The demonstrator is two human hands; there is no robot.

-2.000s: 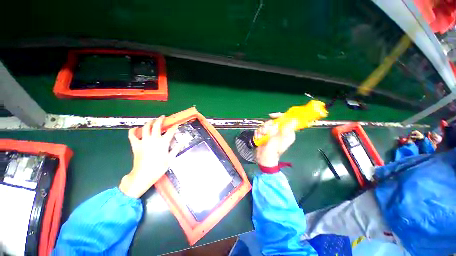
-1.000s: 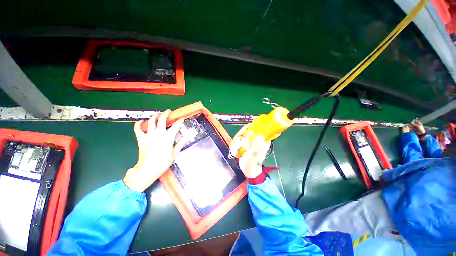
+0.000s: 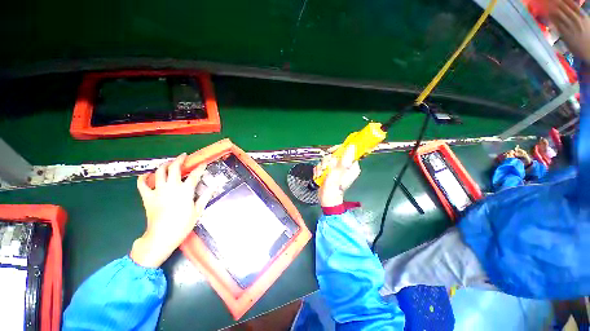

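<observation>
An opened black tablet with a pale battery [image 3: 244, 234] lies tilted on the bench in a red-orange frame [image 3: 275, 264]. My left hand [image 3: 169, 205] rests on the frame's upper left edge, with fingers over it beside the circuit parts. My right hand [image 3: 336, 176] is shut on the yellow electric screwdriver [image 3: 365, 141], to the right of the tablet. The screwdriver's lower end is over a round dark ridged dish [image 3: 301, 183]. Its tip is hidden or too small to tell. No screw can be made out.
Another framed tablet [image 3: 145, 103] lies on the belt behind the white rail [image 3: 90, 170]. Framed tablets also lie at left [image 3: 13, 284] and right [image 3: 447, 179]. A dark thin tool [image 3: 409, 195] and a hanging black cable [image 3: 390, 202] are at right. A person in blue [image 3: 524, 236] sits right.
My right hand has moved the screwdriver from the tablet's upper right edge to the round dish. My left hand stays on the frame. The person at right has raised an arm. The view has shifted.
</observation>
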